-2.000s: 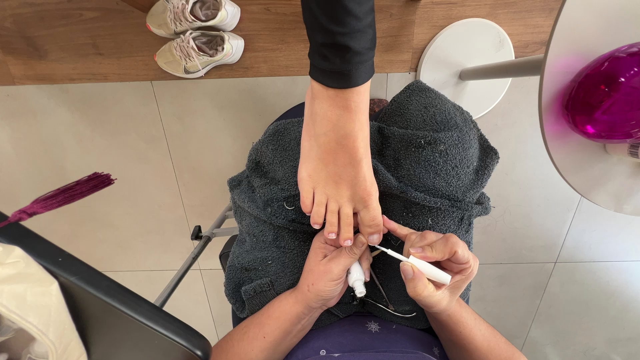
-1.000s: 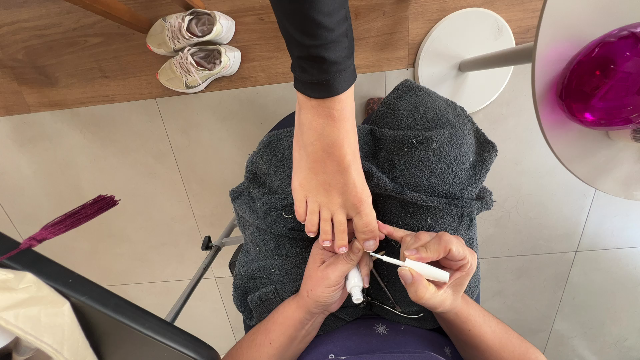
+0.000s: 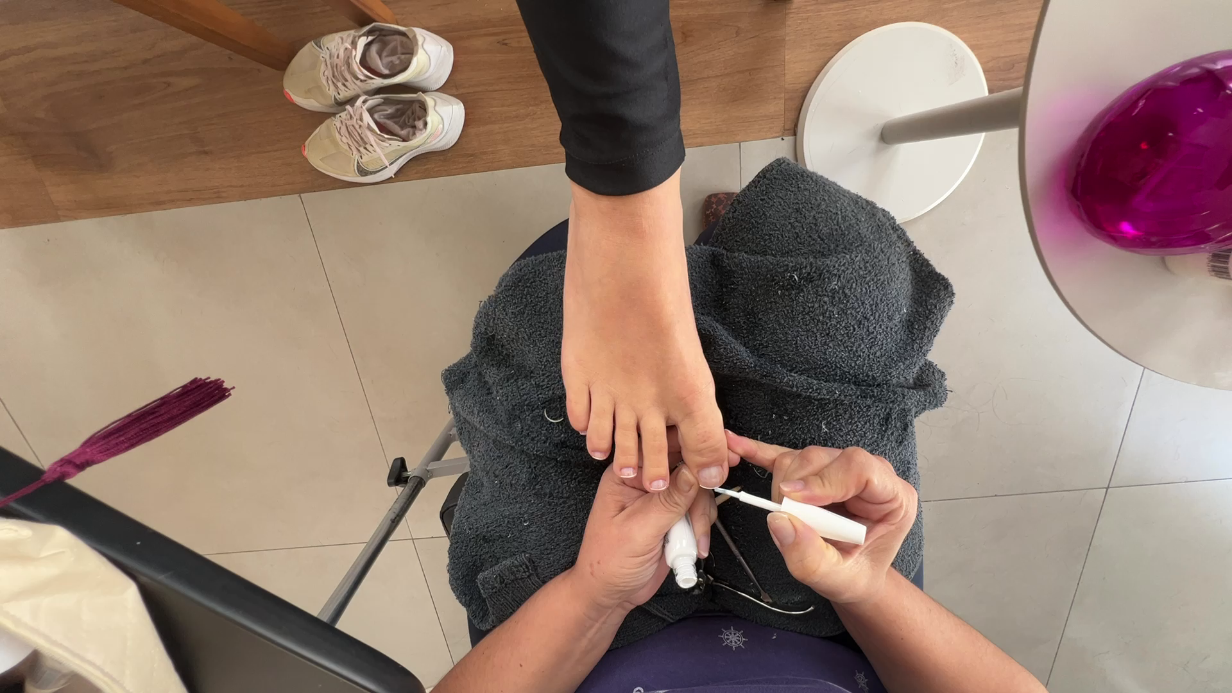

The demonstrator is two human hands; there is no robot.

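Observation:
A person's bare foot (image 3: 635, 318) rests over a dark grey towel (image 3: 818, 289) spread on my lap. My left hand (image 3: 635, 529) is under the toes, its thumb beside the big toe, and holds an uncapped white nail polish bottle (image 3: 681, 551) in its fingers. Between thumb and fingers, my right hand (image 3: 847, 510) grips the white cap of a nail polish brush (image 3: 823, 521); the brush tip is at the edge of the big toenail (image 3: 711, 476). One right finger reaches to the side of that toe. Metal tools (image 3: 760, 599) lie on the towel below, partly hidden by my left hand.
Beige sneakers (image 3: 385, 135) stand on the wood floor at upper left. A round table (image 3: 1088, 289) with a purple glossy object (image 3: 1165, 154) is at right. A black-edged surface (image 3: 144, 577) with a purple tassel (image 3: 144, 428) is at lower left, near a metal leg (image 3: 385, 539).
The brush tip has shifted slightly around the big toenail's edge. Both hands keep their holds on the bottle and the brush cap.

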